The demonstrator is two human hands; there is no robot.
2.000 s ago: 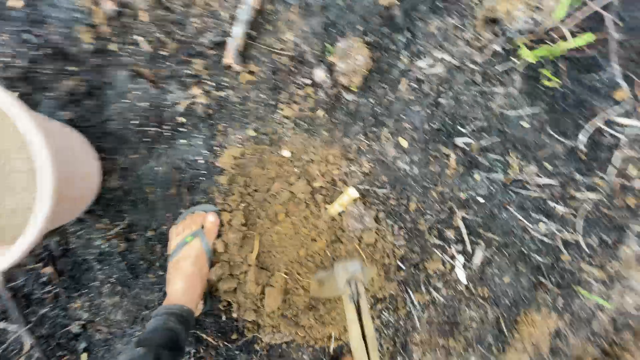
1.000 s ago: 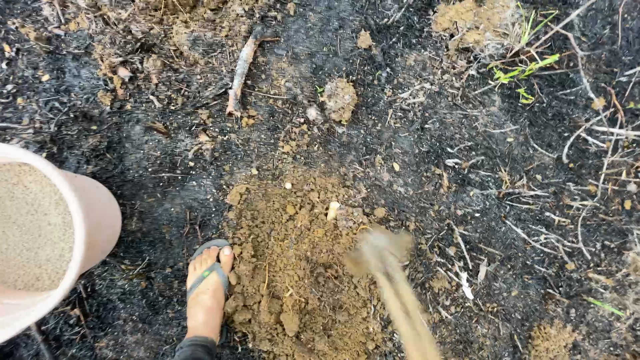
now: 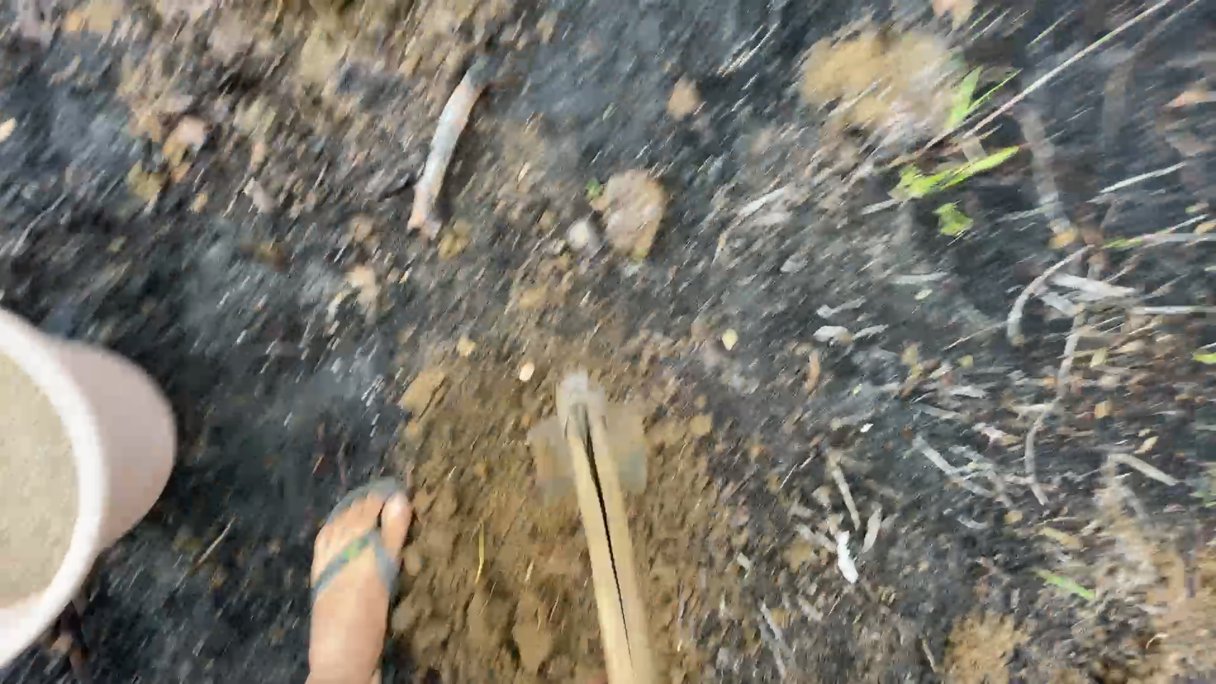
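Neither of my hands shows in the head view. A hoe with a wooden handle [image 3: 610, 560] reaches up from the bottom edge, its handle split by a dark lengthwise crack. Its blurred metal head [image 3: 589, 442] is over the upper part of a patch of loose brown soil [image 3: 494, 532]. What holds the handle is out of frame. A foot in a flip-flop [image 3: 356, 570] stands at the left edge of the loosened soil.
A pale bucket [image 3: 123, 437] of grainy material stands at the left edge. Dark ground around the soil bears a short stick [image 3: 445, 152], a clod [image 3: 633, 214], green blades [image 3: 959, 176] and dry twigs [image 3: 1031, 427] on the right.
The hoe's head has moved left, from the right side of the loosened soil to its upper middle. A pale piece seen on the soil earlier no longer shows.
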